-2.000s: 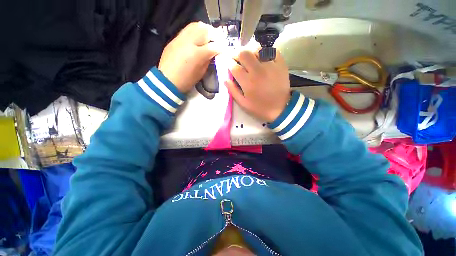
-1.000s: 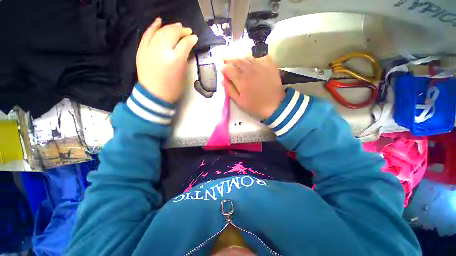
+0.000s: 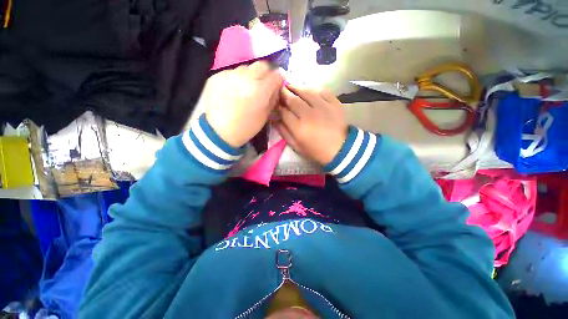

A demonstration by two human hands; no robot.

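My left hand (image 3: 244,103) and my right hand (image 3: 313,121) meet just in front of the needle area, fingertips together on the pink strip (image 3: 266,163). The strip hangs below my hands to the table's front edge. A wider pink piece with a white side (image 3: 235,48) stands up beyond my left hand, beside the black garment piece (image 3: 233,14). The presser foot area is bright with glare, so the needle and the exact grip of my fingertips are hard to make out.
The cream sewing machine (image 3: 405,37) fills the top right, with a black knob (image 3: 326,53) by the needle. Scissors (image 3: 443,99) lie at right, near a blue bundle (image 3: 529,134). Black garments (image 3: 81,62) are heaped at left. Pink strips (image 3: 498,209) are bundled lower right.
My left hand has come back from the black cloth at left to meet my right hand. The pink and white piece now shows beyond it, and the hanging strip has shifted left.
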